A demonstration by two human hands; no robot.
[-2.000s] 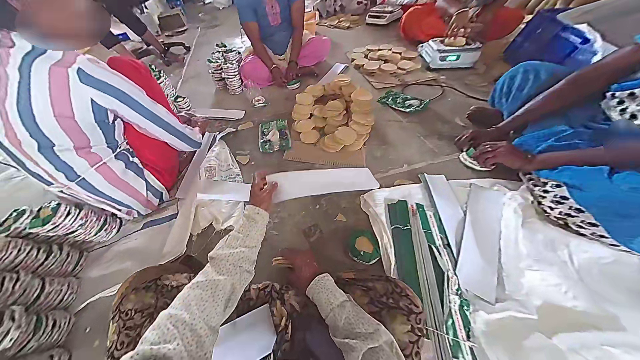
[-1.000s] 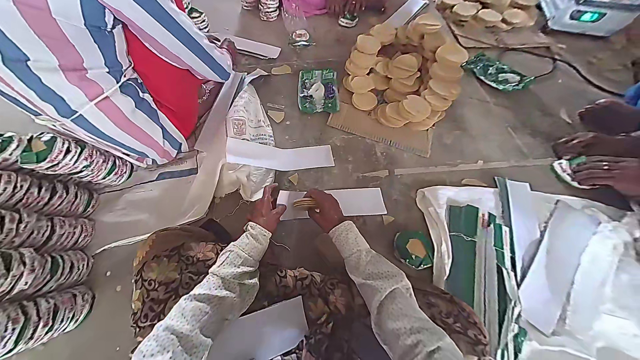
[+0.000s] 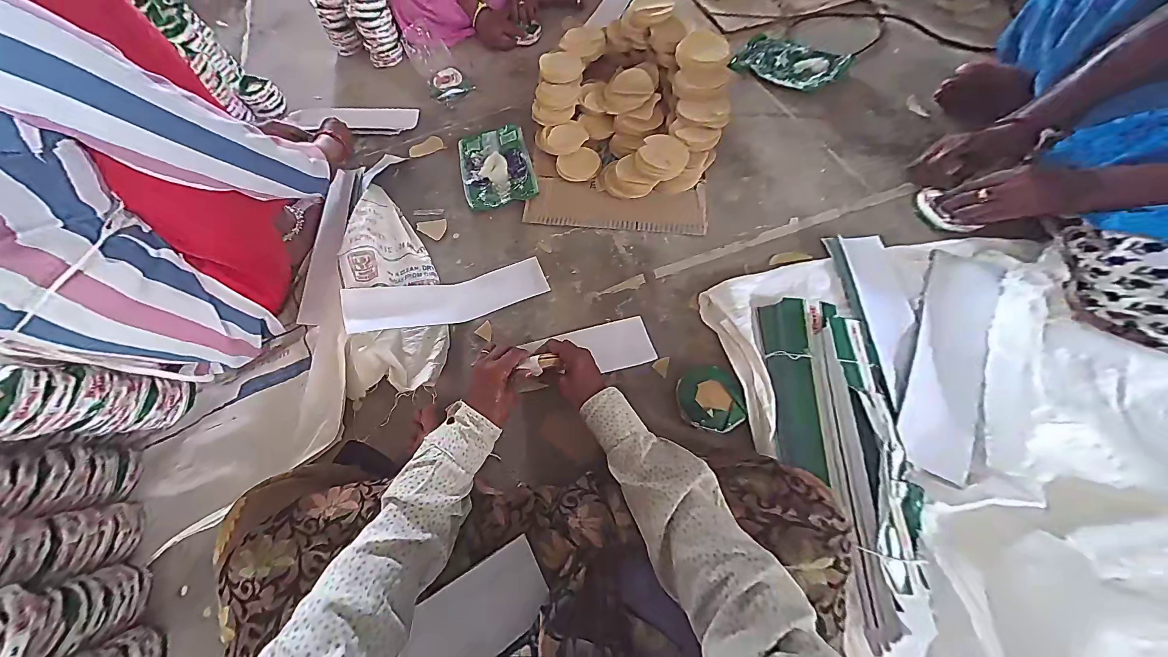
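My left hand [image 3: 495, 381] and my right hand [image 3: 575, 372] meet over the floor, both closed on a small stack of round tan discs [image 3: 545, 362] at the near end of a white paper strip [image 3: 613, 345]. The strip runs out to the right from under my fingers. Another white paper strip [image 3: 447, 299] lies further left, partly on a white woven sack [image 3: 388, 265]. To the right of my right hand sits a round green piece [image 3: 712, 399] with a tan scrap on it. A white sheet [image 3: 488, 602] rests on my lap.
Tan discs [image 3: 662, 157] are piled on cardboard [image 3: 620, 214] ahead, beside a green tray-like packet [image 3: 497, 169]. Green and white strips [image 3: 794, 383] lie on white sheeting at right. Stacked round packs [image 3: 73, 529] stand at left. Co-workers sit left, ahead and right.
Two seconds ago my hands were apart, the left on the white strip and the right near my lap. Now they are together around the discs. The view has tilted down.
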